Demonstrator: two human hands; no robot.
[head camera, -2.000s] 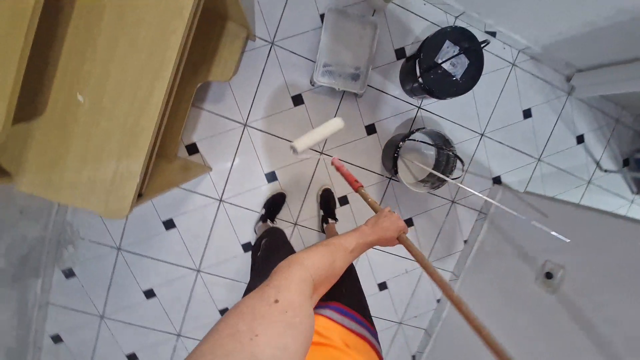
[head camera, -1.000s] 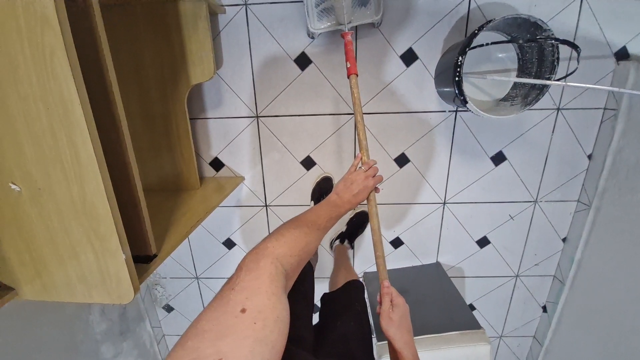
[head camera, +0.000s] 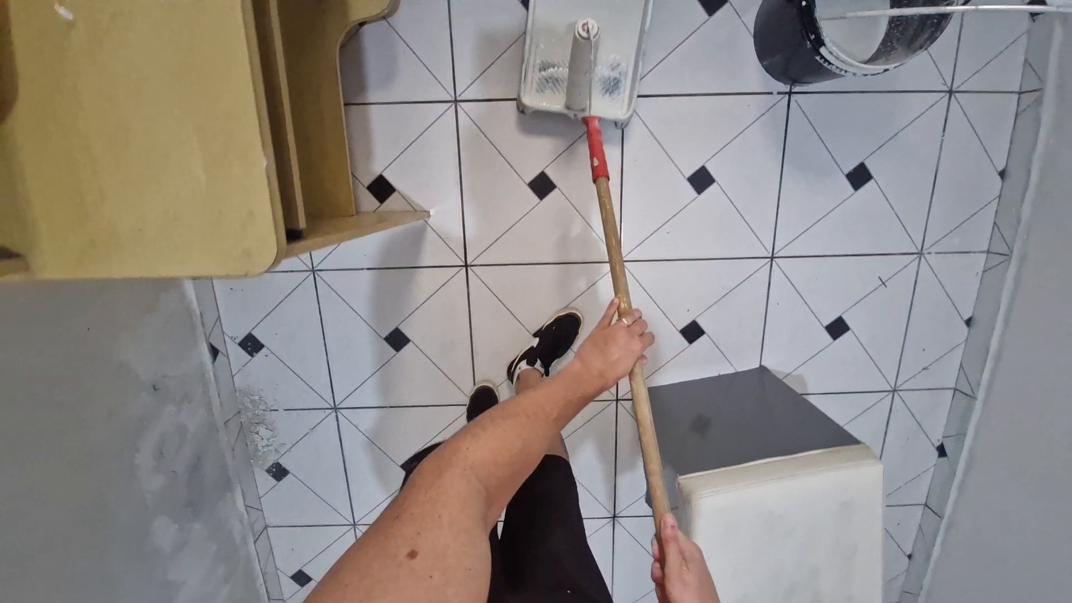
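My left hand (head camera: 615, 345) is closed around the middle of a wooden extension pole (head camera: 615, 243), and my right hand (head camera: 682, 563) grips it lower down, near the bottom edge of the view. A red plastic handle (head camera: 595, 149) tops the pole and joins a paint roller (head camera: 579, 71). The roller lies lengthwise in a white paint tray (head camera: 537, 50) on the tiled floor, with light paint smears on both sides of it. Paint marks the inner wall of a black bucket (head camera: 783, 40) at the top right, with a thin pale stick (head camera: 946, 10) across it.
A yellowish wooden furniture piece (head camera: 151, 151) fills the upper left. Beside my legs on the right stands a white and grey box-shaped object (head camera: 779, 519). Grey walls (head camera: 109, 435) flank the tiled floor (head camera: 536, 226). White debris (head camera: 258, 423) lies by the left wall.
Two seconds ago the roller was above the floor outside the tray; now it rests in the tray. My right hand, unseen then, now holds the pole too. The view has shifted.
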